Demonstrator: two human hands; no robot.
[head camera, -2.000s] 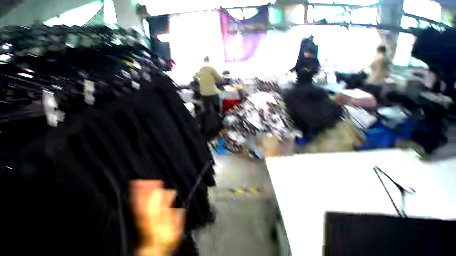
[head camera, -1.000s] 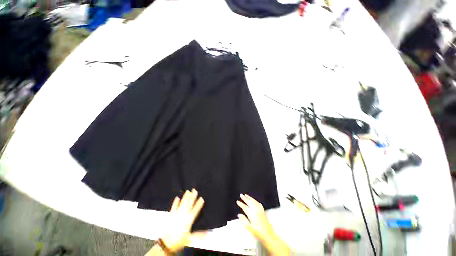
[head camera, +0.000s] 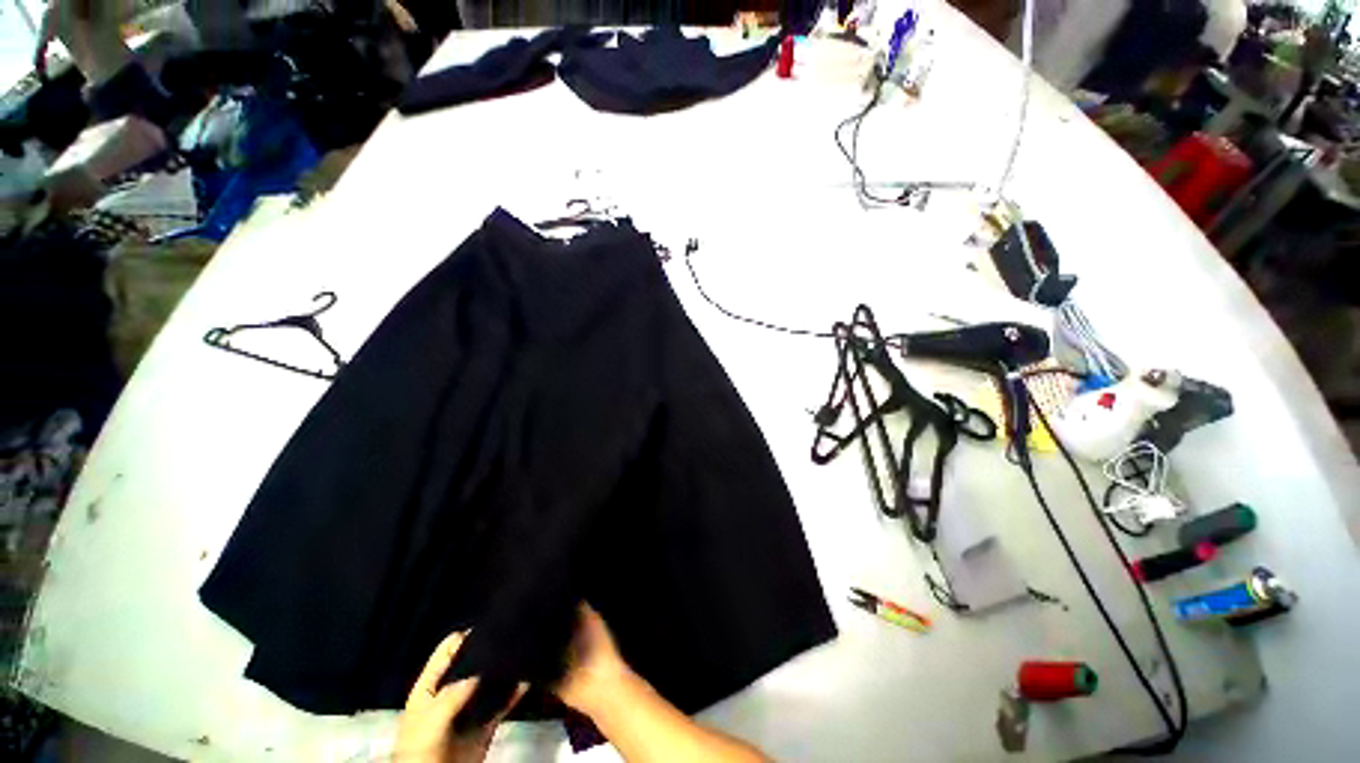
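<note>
A black flared skirt (head camera: 522, 432) lies spread on the white table, its narrow waistband at the far end and its wide hem toward me. My left hand (head camera: 448, 708) is at the hem with black cloth between its thumb and fingers. My right hand (head camera: 592, 663) is just to its right, holding the cloth too, its fingertips hidden by the skirt. A black hanger hook shows behind the waistband.
A black hanger (head camera: 284, 336) lies to the left. Tangled hangers (head camera: 895, 425), a black hair dryer (head camera: 977, 346) with its cord, orange-yellow snips (head camera: 891, 608), thread cones (head camera: 1058, 681) and a blue-white can (head camera: 1231, 599) lie right. Dark garments (head camera: 664, 72) lie at the far side.
The view has turned from the garment rack to the table. Since one second ago, my spread hands have closed on the hem and come closer together.
</note>
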